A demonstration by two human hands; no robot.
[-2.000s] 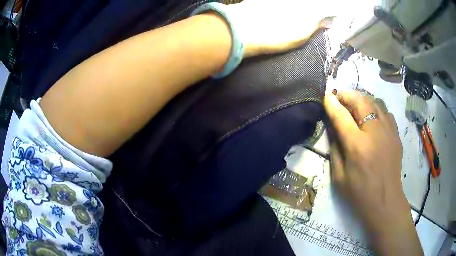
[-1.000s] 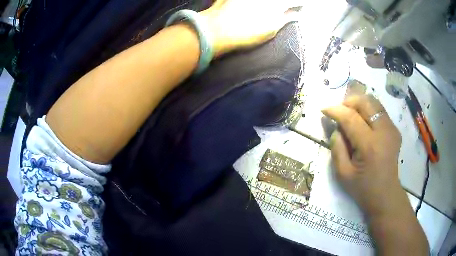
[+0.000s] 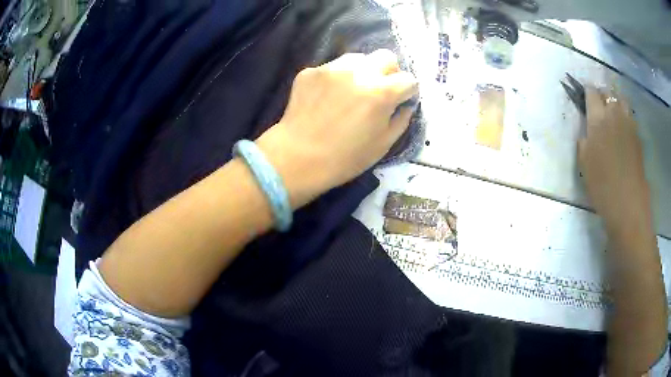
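A dark navy garment (image 3: 294, 294) covers the left and middle of the view, its pale seam edge by the overexposed machine area. My left hand (image 3: 349, 118), with a light blue bangle on the wrist, grips the garment's edge between thumb and fingers. My right hand (image 3: 611, 140) lies at the right of the white table, over the thread snips (image 3: 575, 93). Only the snips' dark blades show past the fingers; the handles are hidden, and the exact grip is partly covered.
The white machine table (image 3: 515, 243) carries a ruler tape (image 3: 508, 281) along its front edge. A brown tape patch (image 3: 416, 216) and a tan plate (image 3: 491, 116) lie on it. A round dark knob (image 3: 498, 33) is at the top. A green crate (image 3: 22, 177) is at far left.
My right hand has moved right from beside the needle area to the snips. My left hand has moved down along the garment's edge and closed on it. The view has shifted right.
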